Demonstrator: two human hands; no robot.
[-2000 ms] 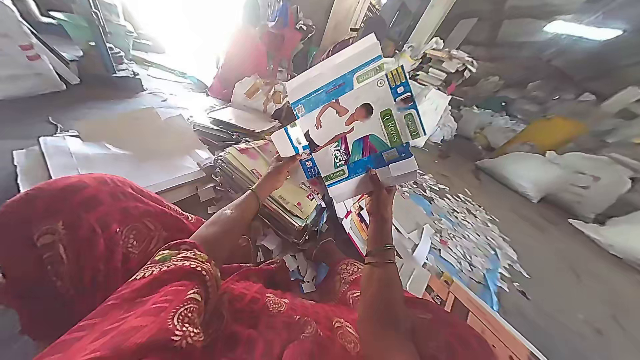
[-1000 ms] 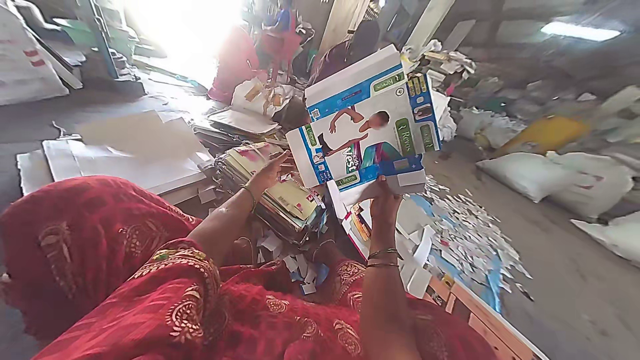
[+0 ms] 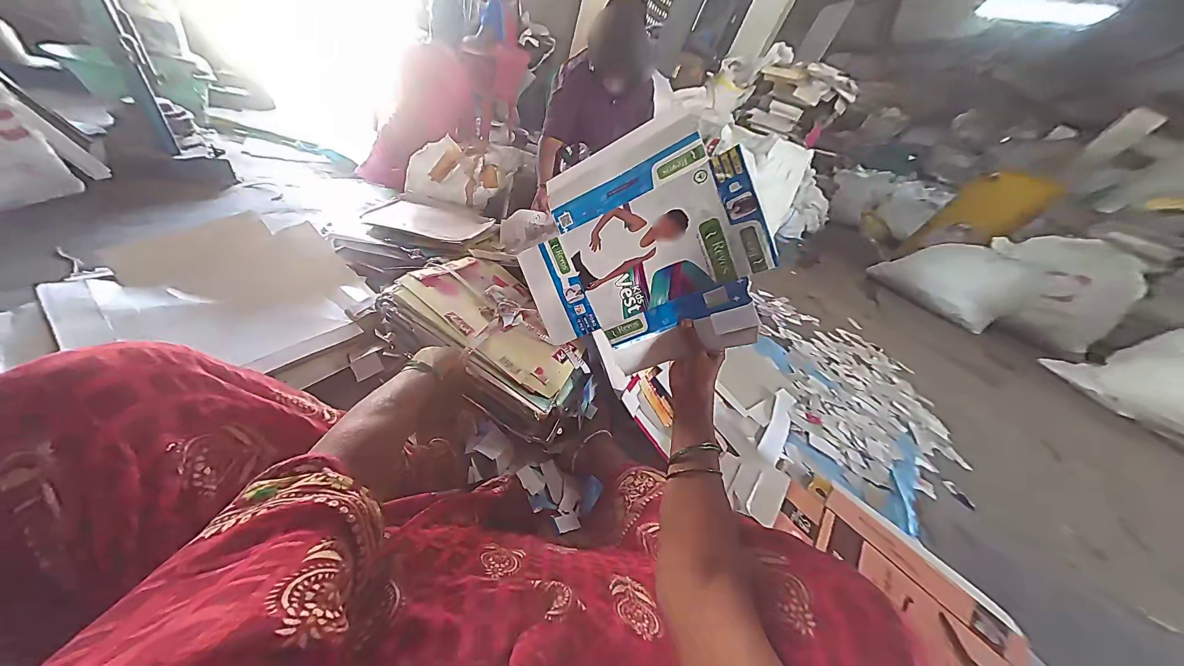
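My right hand [image 3: 696, 361] grips the lower edge of an unfolded printed vest carton [image 3: 647, 240], white, blue and green, which is held up tilted before me. My left hand [image 3: 444, 402] is low beside a bundled stack of printed cardboard sheets [image 3: 481, 338]; its fingers are blurred and partly hidden, so their pose is unclear. Below the carton, more flat card pieces [image 3: 763, 416] lie near my right wrist. Small paper scraps [image 3: 555, 490] lie between my feet.
Large cardboard sheets [image 3: 194, 296] lie at the left. Cut paper pieces [image 3: 851, 398] cover a blue sheet at the right, with white sacks [image 3: 953, 282] beyond. An orange printed carton [image 3: 906, 564] is at the lower right. Another person [image 3: 597, 111] is behind the held carton.
My left hand has come away from the carton's left edge and moved down toward the stack. My right hand still holds the carton. The person behind has become more visible.
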